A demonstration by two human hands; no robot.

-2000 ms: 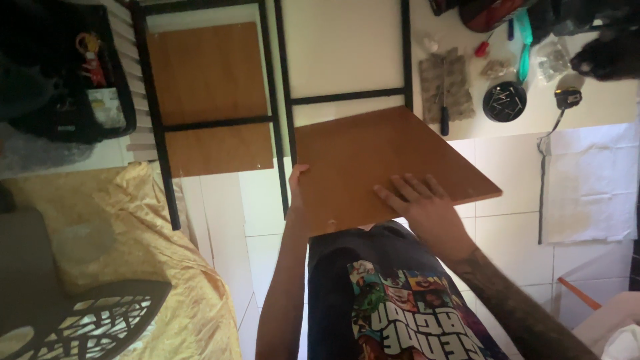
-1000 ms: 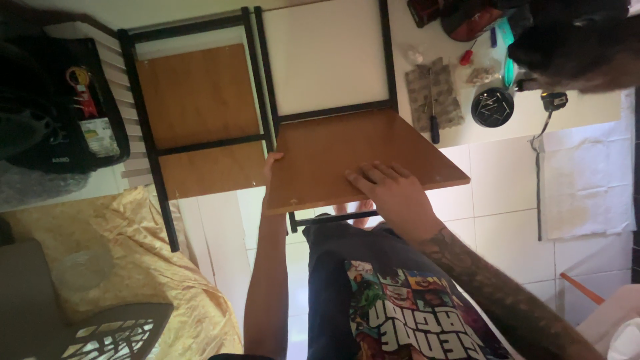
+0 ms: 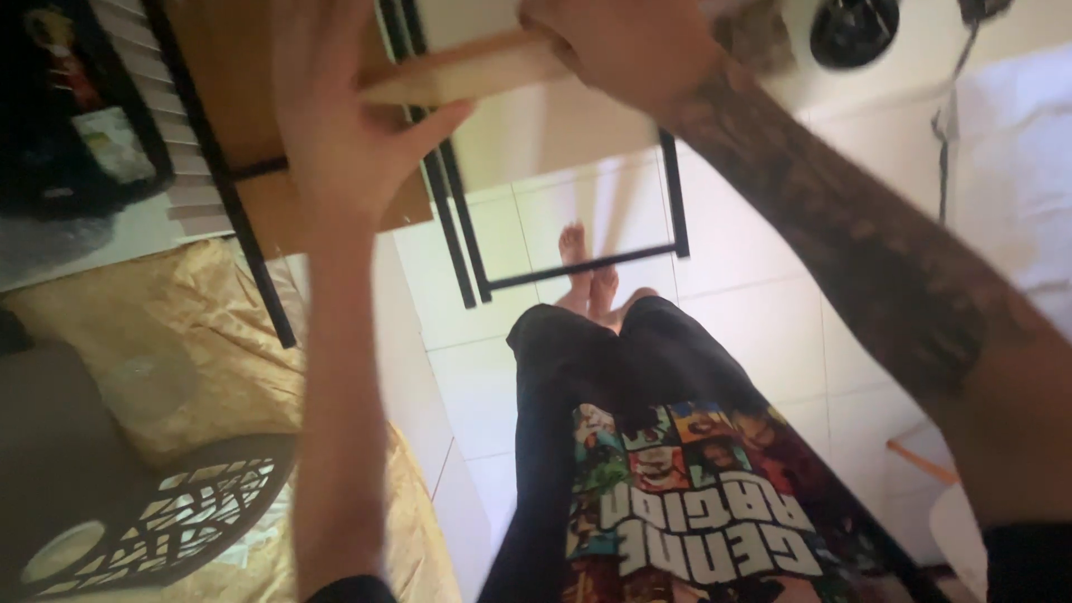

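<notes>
A brown wooden board is tipped nearly edge-on above a black metal frame. My right hand grips the board's right end, its fingers curled over the edge. At the board's left end is my left hand, blurred, with the thumb against the lower edge and the fingers spread upward; how firmly it holds cannot be told. Beneath the board, a pale panel lies within the frame. Another black frame with brown board in it stands to the left, partly behind my left forearm.
A black open case with items lies at upper left. Below it are gold cloth and a grey chair with a patterned back. At upper right are a round black object and a cable. Bare feet rest on the tiled floor.
The board has gone from lying broad face up to nearly edge-on, and both hands have moved up with it. My right hand has shifted from its face to its right end. The frame's lower bar now shows.
</notes>
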